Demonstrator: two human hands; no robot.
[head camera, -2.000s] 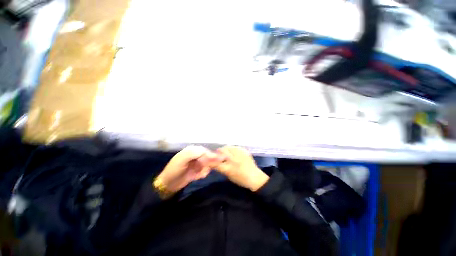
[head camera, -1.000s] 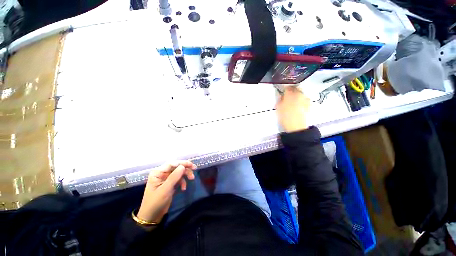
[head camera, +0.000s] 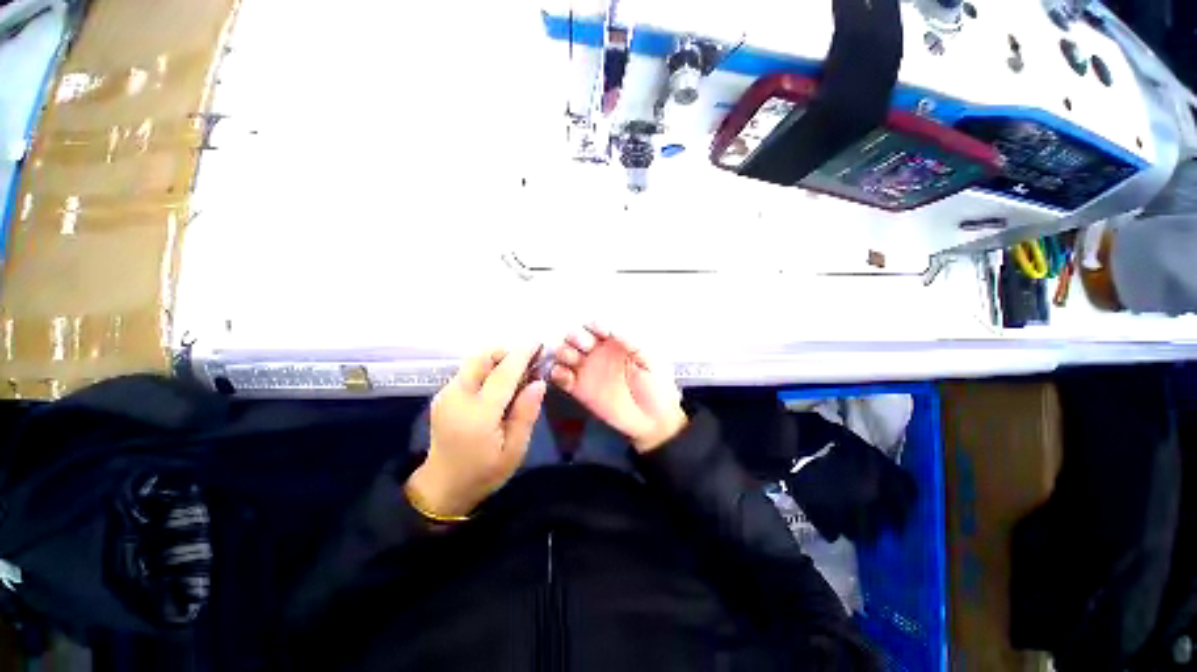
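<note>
My left hand (head camera: 475, 433), with a yellow bracelet at the wrist, is at the table's front edge, its thumb and fingertips pinched together. A tiny dark and greyish thing (head camera: 540, 366) shows at these fingertips; it is too small to name. My right hand (head camera: 620, 391) is close beside it, palm turned up and fingers curled, fingertips close to the tiny thing. Whether the right hand also grips it is unclear. Both hands are in front of the white sewing machine table (head camera: 381, 223).
The sewing machine's needle area (head camera: 610, 125) is at the back, with a red-edged phone-like device (head camera: 860, 145) strapped to the head. Yellow-handled scissors (head camera: 1030, 259) lie at right. Tape-covered cardboard (head camera: 99, 197) is at left. A blue crate (head camera: 924, 525) and dark cloth (head camera: 92, 486) are below.
My right hand has come back from under the machine head to beside my left hand. My left hand's fingers have closed together. The view has shifted, putting the machine further right.
</note>
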